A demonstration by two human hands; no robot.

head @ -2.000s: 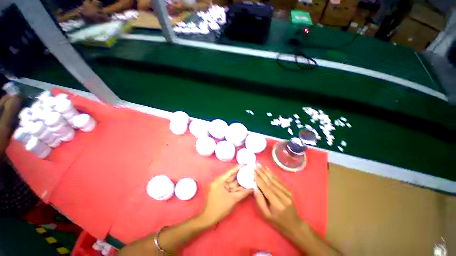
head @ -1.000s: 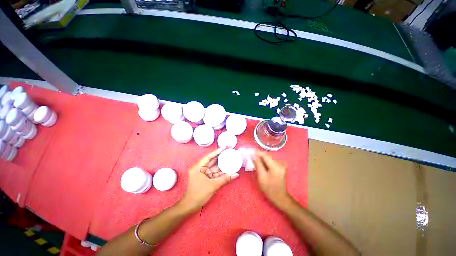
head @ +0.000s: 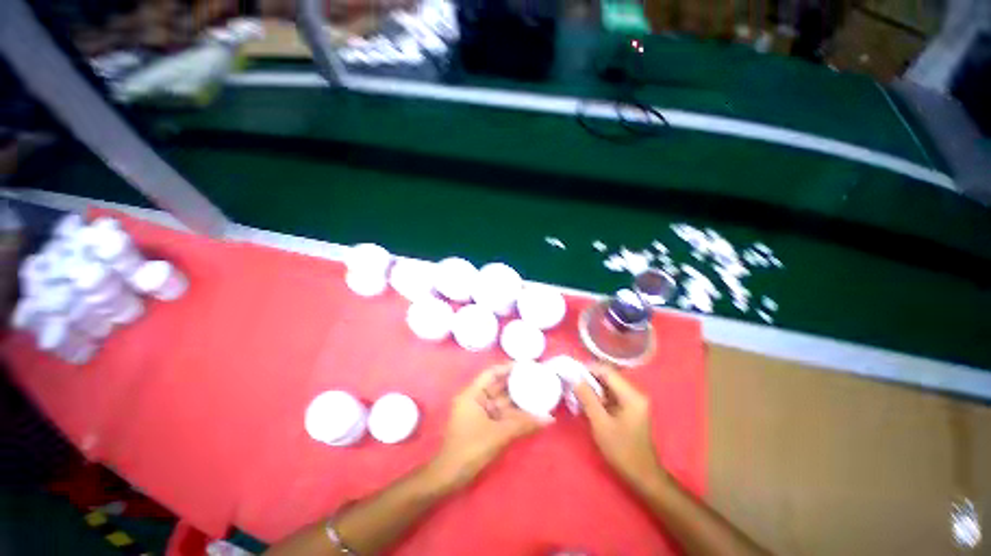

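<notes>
My left hand (head: 478, 421) holds a white round capped jar (head: 536, 388) upright by its left side, above the red mat (head: 272, 358). My right hand (head: 622, 418) is at the jar's right side and pinches a crumpled white cloth (head: 574, 380) against or very near it. The picture is blurred, so contact cannot be told surely. A group of several white jars (head: 475, 326) stands just behind my hands. Two more white jars (head: 392, 417) stand to the left of my left hand.
A clear dispenser bottle (head: 617, 331) with a dark neck stands behind my right hand. Small white pieces (head: 706, 261) lie on the green belt (head: 435, 190). A brown cardboard sheet (head: 826, 445) is at right. A pile of jars (head: 82, 288) is at far left.
The view has tilted up and shifted; the jars at the bottom edge have nearly left the picture. My right hand with the cloth is again close to the jar's right side.
</notes>
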